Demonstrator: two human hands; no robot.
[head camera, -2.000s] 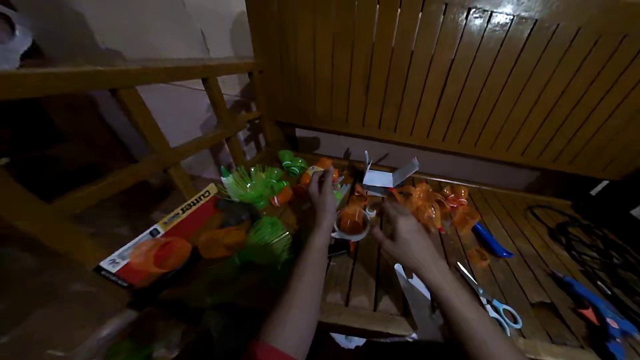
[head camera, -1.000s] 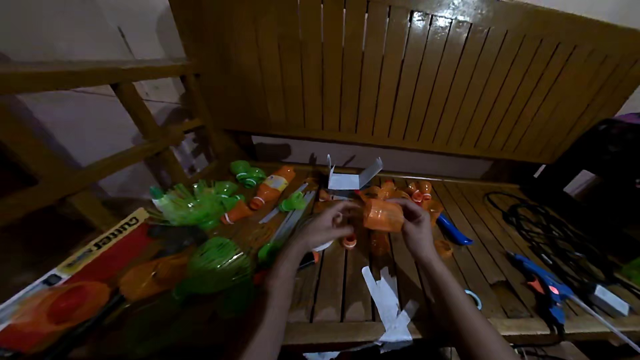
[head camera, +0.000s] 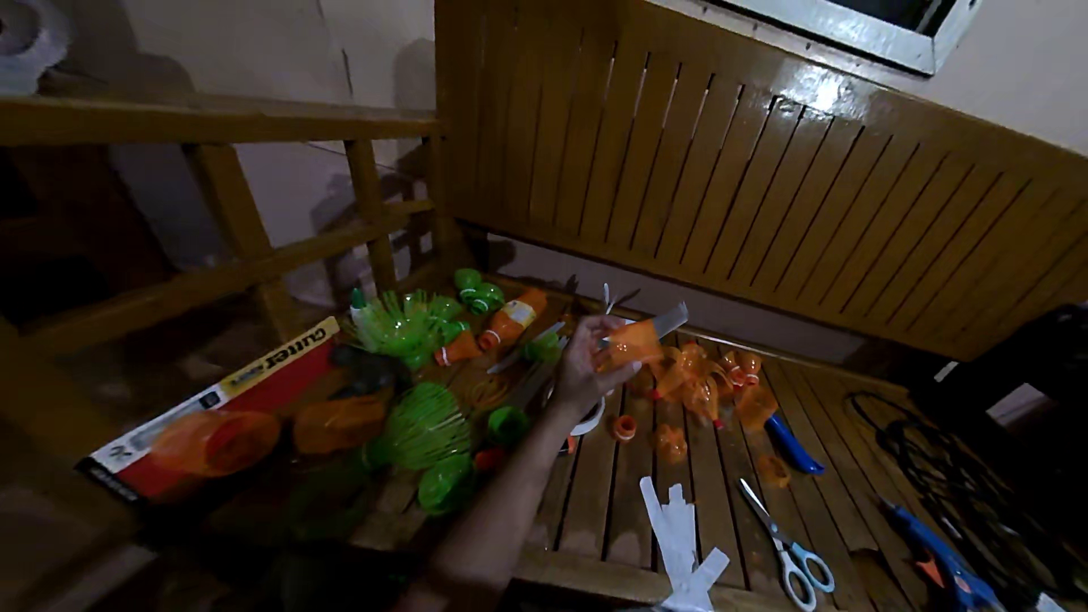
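Note:
My left hand (head camera: 586, 365) is closed on a cut orange plastic bottle piece (head camera: 631, 344), raised over the slatted bench; a clear strip juts from its upper right side. My right hand is out of view. Cut orange plastic pieces (head camera: 693, 378) lie just right of the held one, and a small orange bottle neck (head camera: 624, 427) stands below it. Left of my hand are an orange bottle (head camera: 514, 319) and fringed green bottle pieces (head camera: 404, 327). Scissors with light blue handles (head camera: 786, 544) lie at the lower right, near white paper strips (head camera: 676, 535).
A red cutter package (head camera: 229, 408) lies at the left with orange pieces on it. A blue-handled tool (head camera: 792, 444), a blue glue gun (head camera: 943, 552) and coiled black cable (head camera: 918, 459) are at the right. The wooden armrest (head camera: 221, 119) and slatted backrest (head camera: 722, 178) border the seat.
A second ago both hands were at the orange piece; now only my left hand holds it and my right hand has left the view. The scissors show fully again. The view has shifted.

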